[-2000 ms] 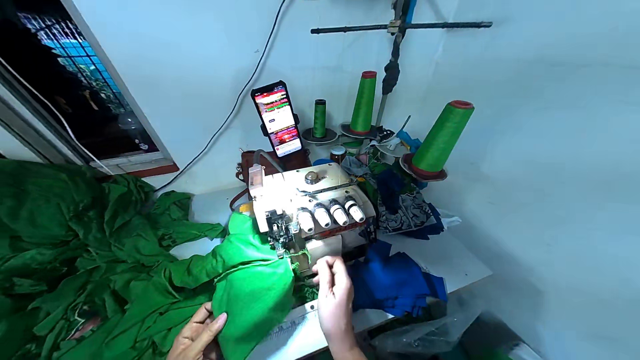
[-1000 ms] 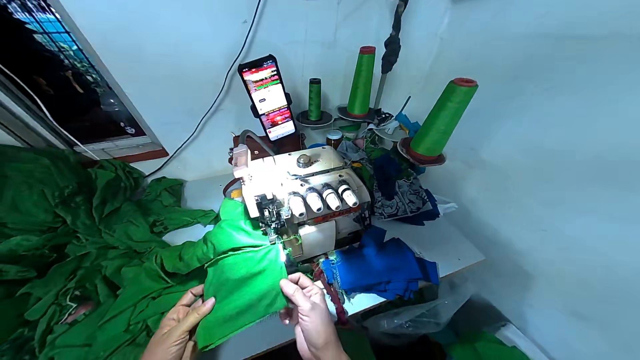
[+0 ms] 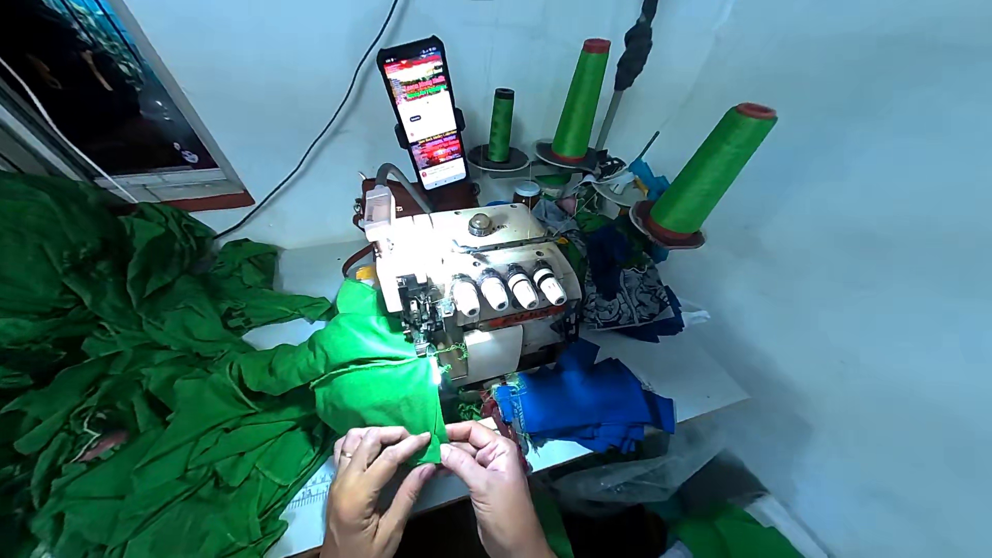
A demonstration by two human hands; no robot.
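An overlock sewing machine point(image 3: 496, 271) stands on the white table, its lamp lighting the needle area. Green fabric point(image 3: 380, 395) runs from the presser foot toward me, its right edge in line with the foot. My left hand point(image 3: 376, 480) pinches the near end of this fabric between thumb and fingers. Close beside it, my right hand point(image 3: 484, 473) pinches the near right corner. The fingertips of both hands almost meet at the fabric's edge. Several green thread cones, one of them the tall cone point(image 3: 711, 170), stand behind the machine.
A large heap of green fabric point(image 3: 155, 364) covers the left side. Blue fabric pieces point(image 3: 597, 399) lie right of the machine. A phone point(image 3: 425, 112) in a holder stands behind it. Clear plastic point(image 3: 628, 480) hangs near the table's front edge point(image 3: 566, 457).
My left hand has moved right along the near edge of the green fabric, close to my right hand. Two seconds ago my right hand was near the machine's front; now it grips the fabric's corner.
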